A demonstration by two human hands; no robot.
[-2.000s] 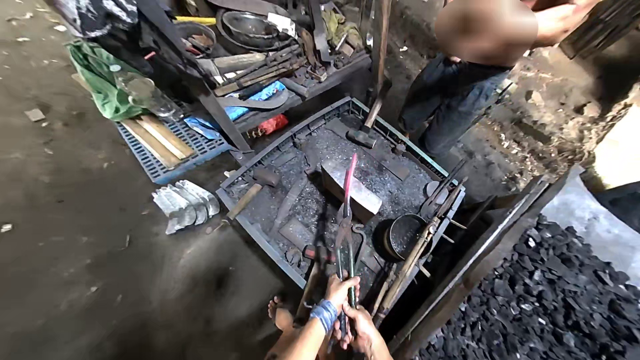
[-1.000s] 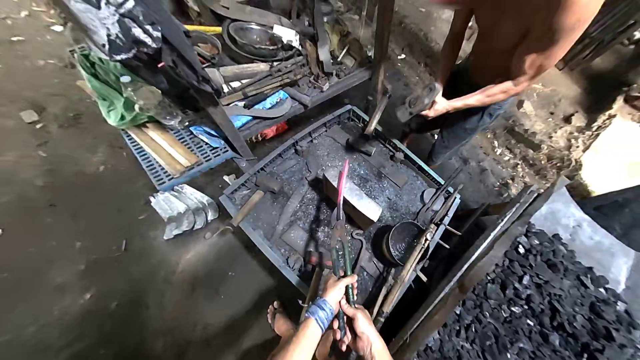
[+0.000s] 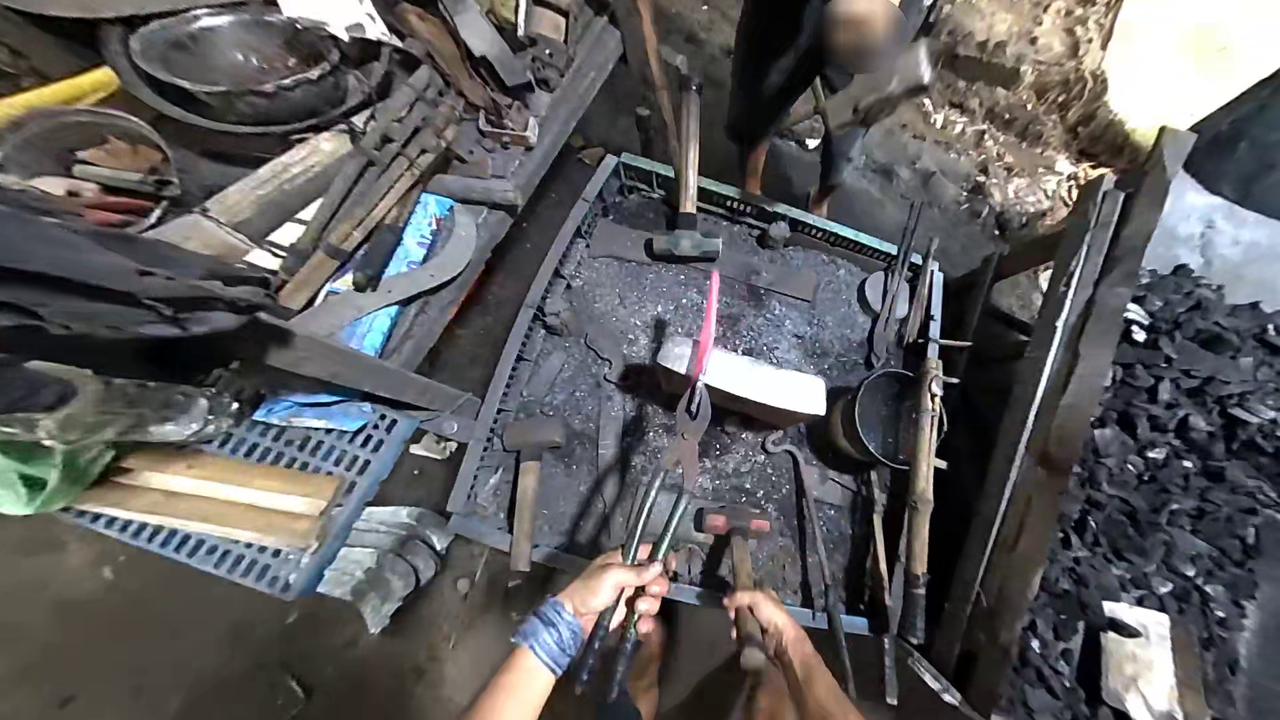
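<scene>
My left hand (image 3: 622, 590), with a blue band at the wrist, grips the handles of long metal tongs (image 3: 688, 440). Their jaws hold a glowing pink-red metal strip (image 3: 707, 325), which lies across or just over the bright top of an anvil block (image 3: 775, 388). My right hand (image 3: 765, 615) is closed round the wooden handle of a hammer (image 3: 737, 522) with red-marked faces, its head low over the near part of the tray. Beyond the block, a sledgehammer (image 3: 686, 245) with an upright wooden handle has its head near the strip's far tip.
A grey-rimmed tray (image 3: 540, 280) surrounds the block. In it are another hammer (image 3: 534, 435), a hooked rod (image 3: 800, 470) and a black bucket (image 3: 885, 420). A person (image 3: 780, 90) stands beyond. Charcoal (image 3: 1160, 450) lies right behind boards; a tool-laden bench (image 3: 570, 110) is left.
My right hand has left the tongs and now holds the red-marked hammer. My left hand still holds the tongs. The person beyond has moved, and the view is closer in.
</scene>
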